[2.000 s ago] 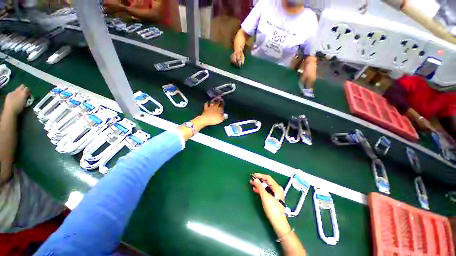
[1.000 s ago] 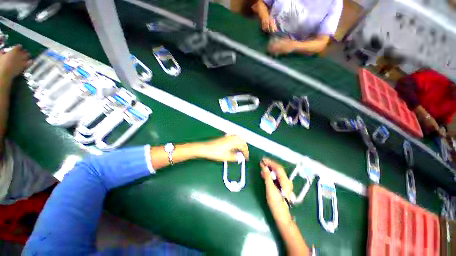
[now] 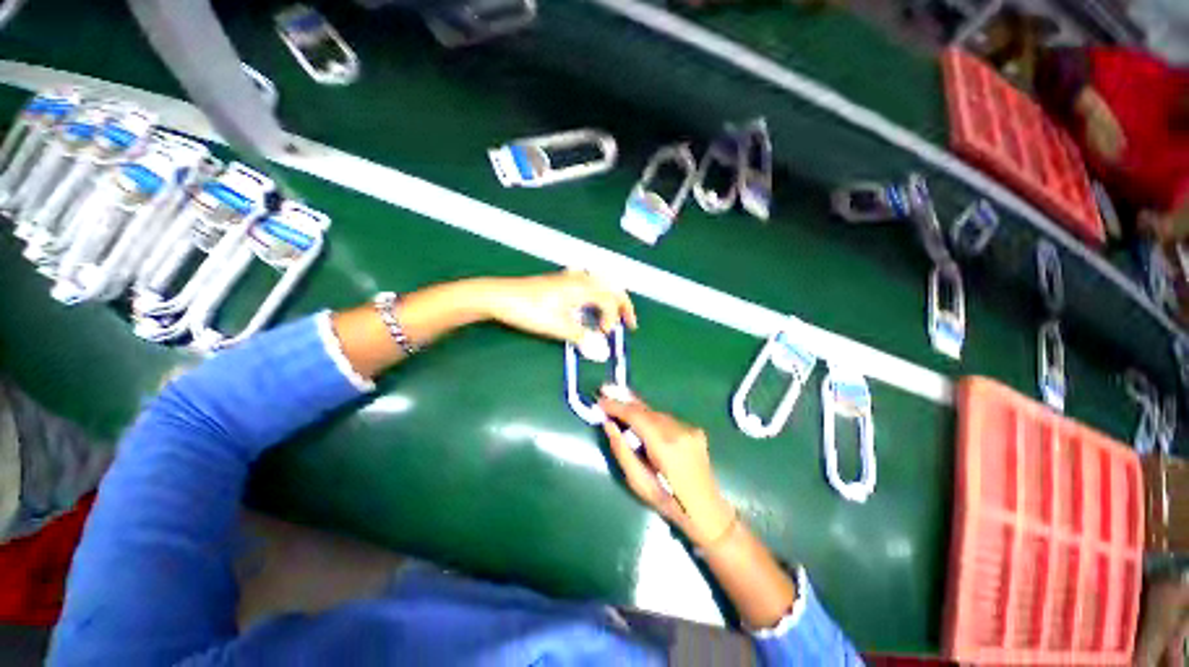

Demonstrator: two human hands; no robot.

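Observation:
My left hand, with a watch on its wrist, grips the head end of a white loop-shaped product held over the green bench. My fingers hide the product's head end. My right hand holds a thin dark pen-like tool and touches the far end of the loop with its fingers. The tool is partly hidden in the hand. Two more loops with blue labels, one tilted and one upright in view, lie to the right of my hands.
A row of overlapping loops lies at left. A white strip crosses the bench, with scattered loops beyond it. Coral trays stand at right and far right. A grey post rises at upper left. A person in red is at upper right.
My left hand has come back from beyond the strip with a loop. My right hand has moved left from beside the two loops and now meets the held loop. The view has shifted.

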